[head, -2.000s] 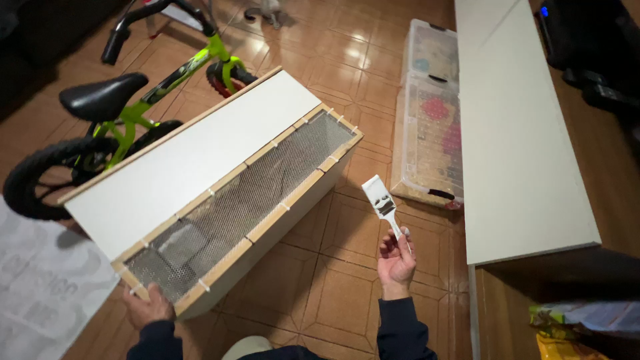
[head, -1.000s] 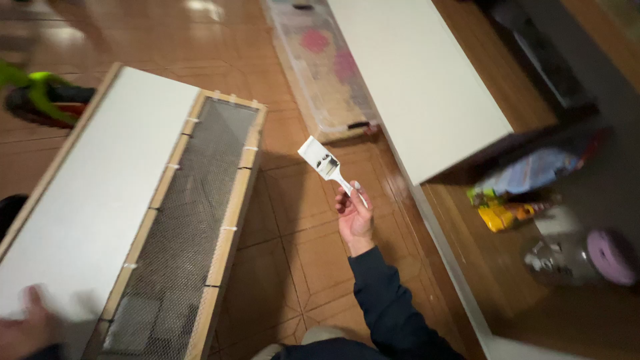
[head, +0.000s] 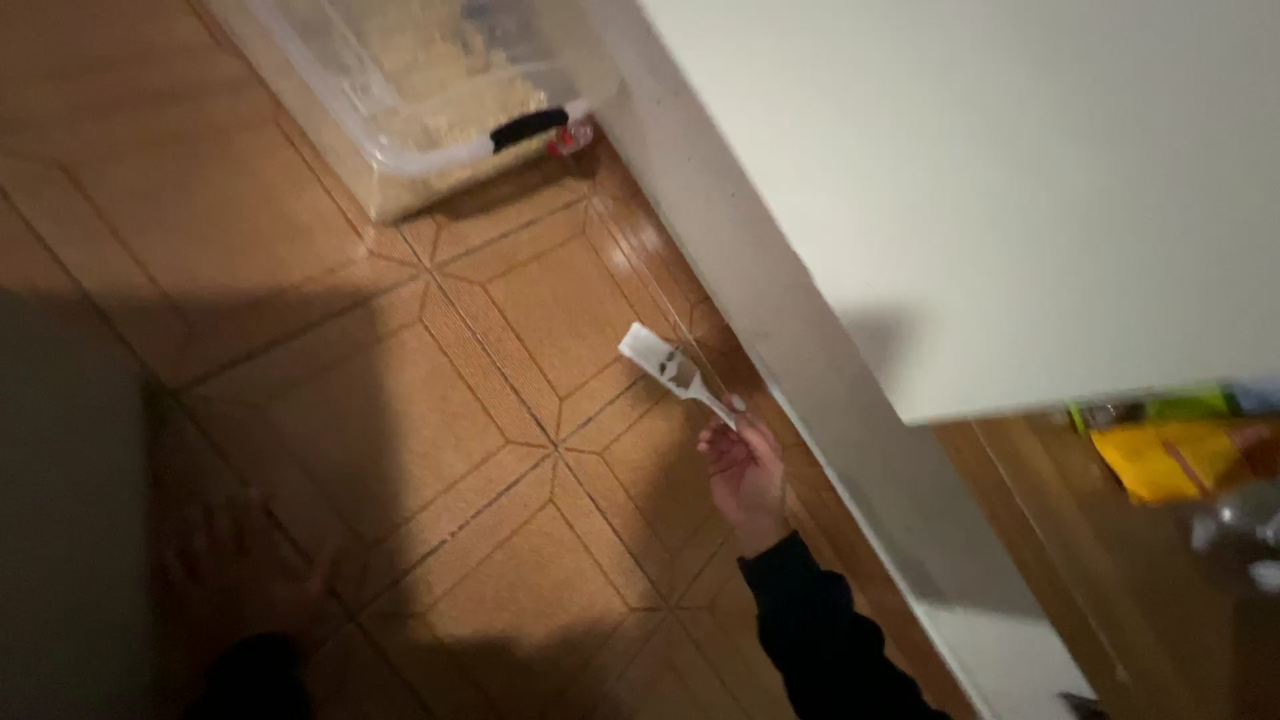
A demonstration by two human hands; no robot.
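Observation:
My right hand (head: 742, 478) grips the handle of a small white plastic tool (head: 668, 362) with a flat, wide head, dark marks and an opening near its neck; its exact kind cannot be told. The tool points up and left, above the tiled floor beside the white furniture. At the lower left, in deep shadow, my left hand (head: 245, 565) is spread with its fingers apart and nothing seen in it. It is near the dark side of a box-like object (head: 70, 500) at the left edge.
A clear plastic storage bin (head: 375, 165) with a black latch stands on the brown tiled floor (head: 500, 560). White furniture (head: 1000, 200) fills the upper right, its edge close to my right hand. Yellow packaging (head: 1160, 460) lies on a wooden shelf at the right.
My left hand has left the mesh-topped box, where it rested two seconds ago. My right hand still holds the white tool. The view has swung right and downward.

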